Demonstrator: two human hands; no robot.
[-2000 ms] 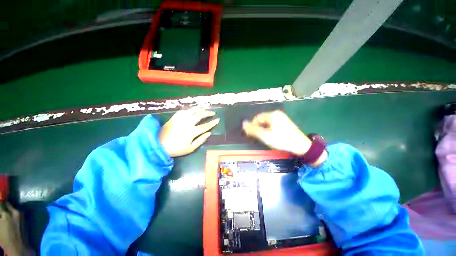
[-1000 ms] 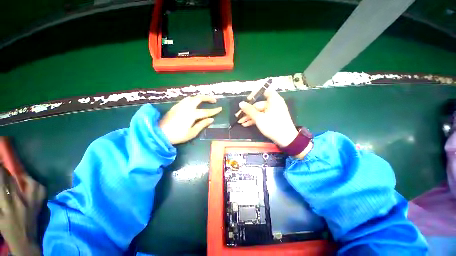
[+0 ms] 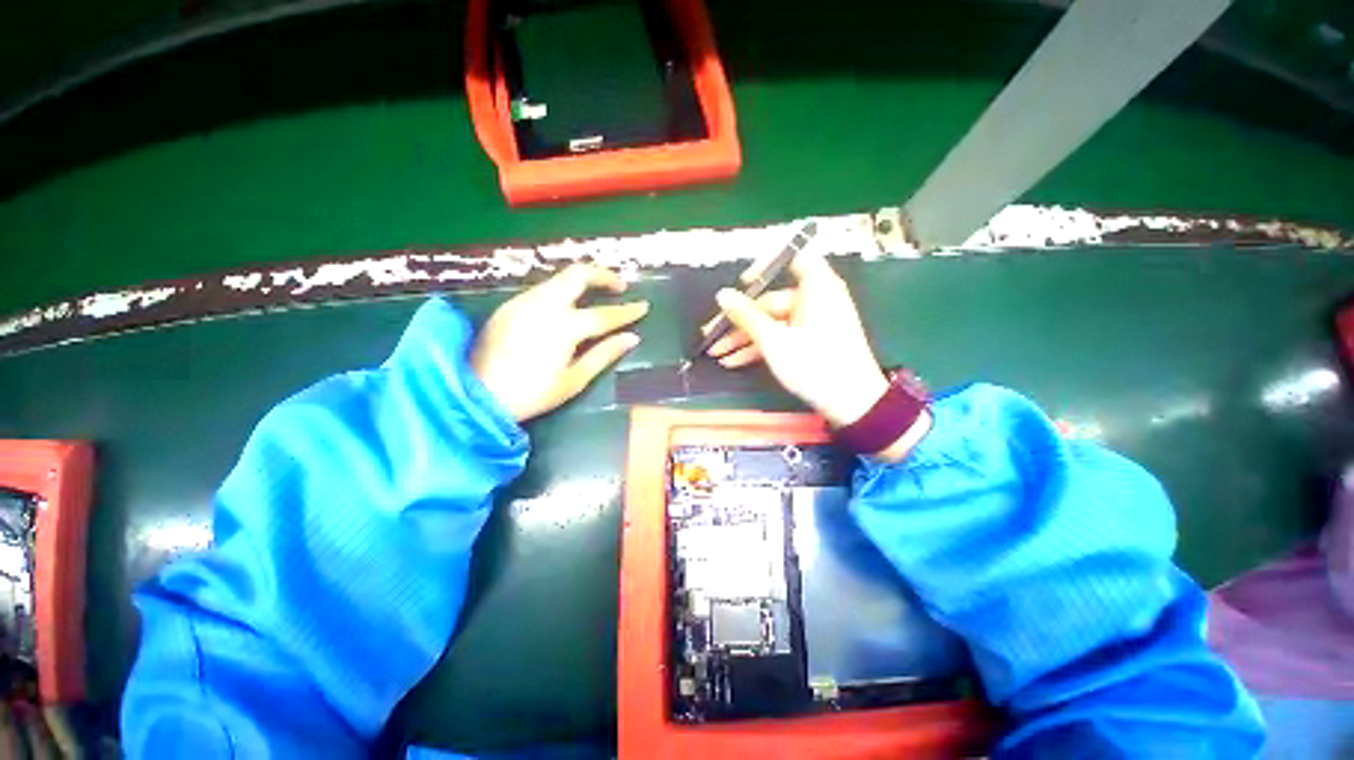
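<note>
My right hand (image 3: 799, 339) holds thin dark tweezers (image 3: 769, 278), slanted, with the tip down on a dark backing sheet (image 3: 653, 383) at the bench edge. My left hand (image 3: 557, 345) lies with fingers apart at the left side of the sheet and holds nothing that I can see. Below the hands an open tablet (image 3: 735, 624) lies in an orange-red tray (image 3: 645, 594). It shows a silver-white board, an orange spot at the upper left and a large grey battery (image 3: 869, 594). My right sleeve covers the tablet's right part.
Another red tray (image 3: 616, 178) with a dark unit lies on the green belt beyond the worn white edge rail (image 3: 490, 270). A grey post (image 3: 1039, 126) rises from the rail. A third red tray (image 3: 63, 572) is at the left. Another person's pink sleeve (image 3: 1289, 616) shows at the right.
My right hand came to hold the tweezers upright over the sheet, and their tip stays there. The far tray moved right. At the left, a red tray came into view where a hand was.
</note>
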